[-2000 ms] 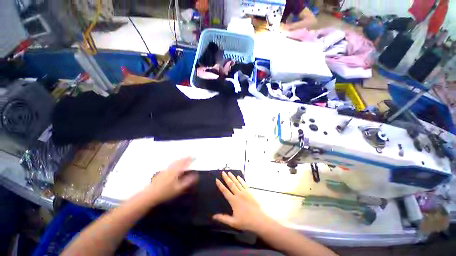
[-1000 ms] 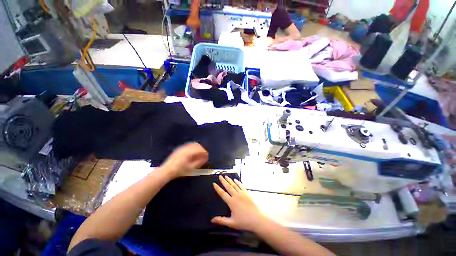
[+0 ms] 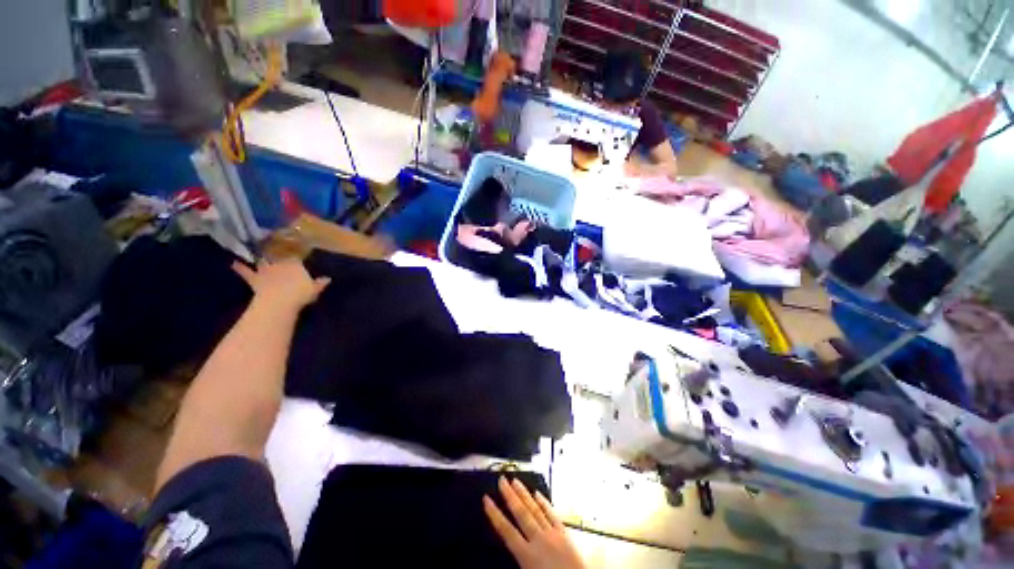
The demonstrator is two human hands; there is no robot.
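Note:
A black fabric panel (image 3: 411,517) lies flat at the front of the white table. My right hand (image 3: 536,527) rests on its right edge with fingers spread, cut off by the bottom edge. My left hand (image 3: 282,282) is on the black cut-piece pile (image 3: 389,356) towards its left part; whether its fingers grip the cloth cannot be told. The pile lies in an irregular heap beyond the panel. The sewing machine (image 3: 778,445) stands to the right of both, its needle area beside the panel's right side.
A light blue basket (image 3: 556,200) with black, pink and white scraps stands behind the table. More scraps lie beside it. A grey motor-like unit (image 3: 45,250) is at the far left. A person (image 3: 650,133) sits at another machine behind.
My left hand has moved from near the front panel up and left onto the pile. My right hand stays on the panel. The view has tilted up, so things sit lower.

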